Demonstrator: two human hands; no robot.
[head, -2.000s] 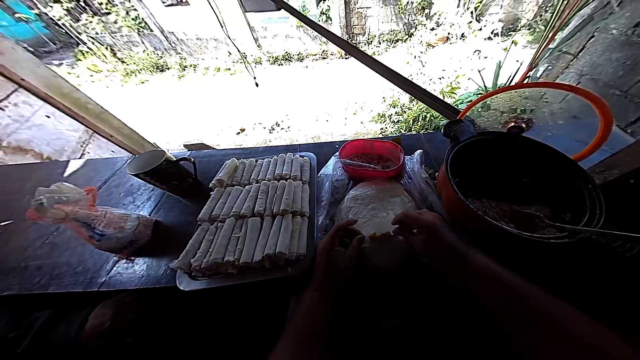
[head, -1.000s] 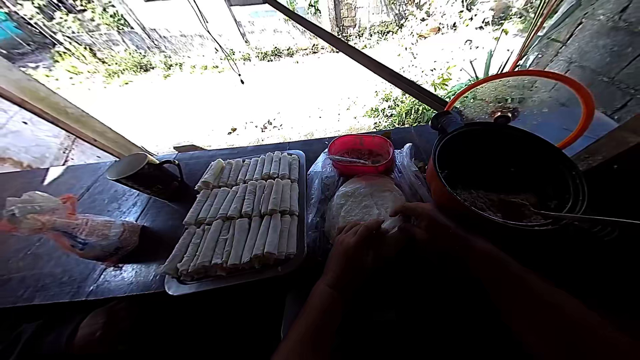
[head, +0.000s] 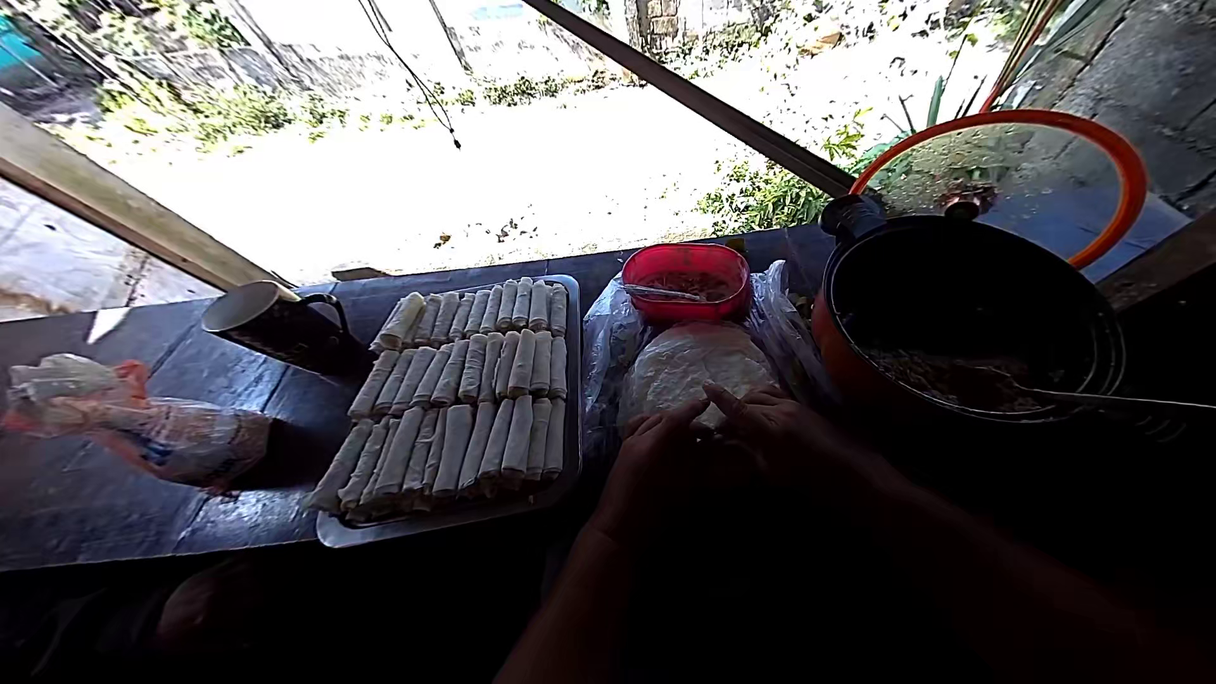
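My left hand (head: 655, 456) and my right hand (head: 769, 423) meet at the near edge of a pale round stack of thin wrappers (head: 689, 366). Their fingertips touch a small pale part of a wrapper; deep shadow hides the palms and whatever lies under them. Just beyond the stack is a red plastic bowl (head: 698, 302) with a reddish filling and a utensil in it. Left of my hands, a metal tray (head: 573, 399) bears rows of rolled wrappers (head: 456, 442). To the right is an orange pot (head: 836, 356) with a dark inside, some filling and a long-handled spoon (head: 1121, 399).
A dark mug (head: 294, 332) lies tilted on the tiled counter (head: 237, 513), left of the tray. Further left is a tied plastic bag (head: 190, 442). A glass lid with an orange rim (head: 1130, 180) leans behind the pot. Clear plastic (head: 608, 351) lies around the wrappers.
Two seconds ago my hands were apart at the wrapper stack; now their fingertips are close together at its near edge. The tray, bowl and pot stay in place.
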